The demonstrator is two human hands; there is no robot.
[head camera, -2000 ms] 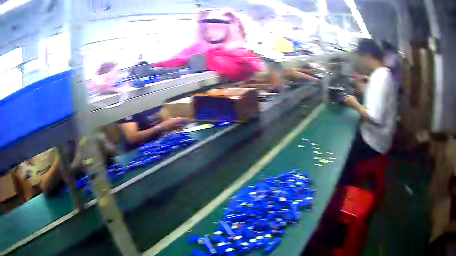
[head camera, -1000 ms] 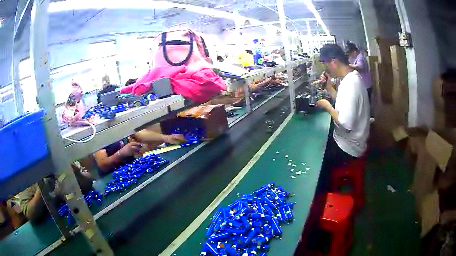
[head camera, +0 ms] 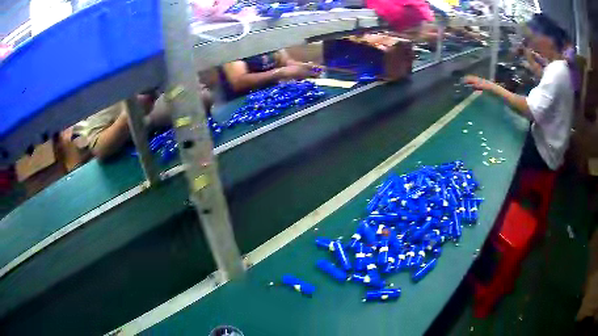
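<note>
A loose heap of bright blue lithium cells (head camera: 419,213) with pale ends lies on the green bench surface (head camera: 341,315) in front of me. Several cells lie apart at its near left side, one of them (head camera: 298,284) the furthest out. A small part of a round greyish thing (head camera: 226,331) shows at the bottom edge, cut off; I cannot tell what it is. Neither of my hands is in the picture.
A dark green conveyor (head camera: 275,170) runs beyond a pale rail. A post (head camera: 200,170) with tape scraps stands at the left, under a blue bin (head camera: 79,52). Across are more cells (head camera: 279,102), a carton (head camera: 387,58) and workers' arms. A person (head camera: 551,105) and red stool (head camera: 515,230) are right.
The view has swung left and down, so the cells, post and bin sit further right. The round thing has come into the bottom edge. The person at the right now reaches an arm toward the conveyor.
</note>
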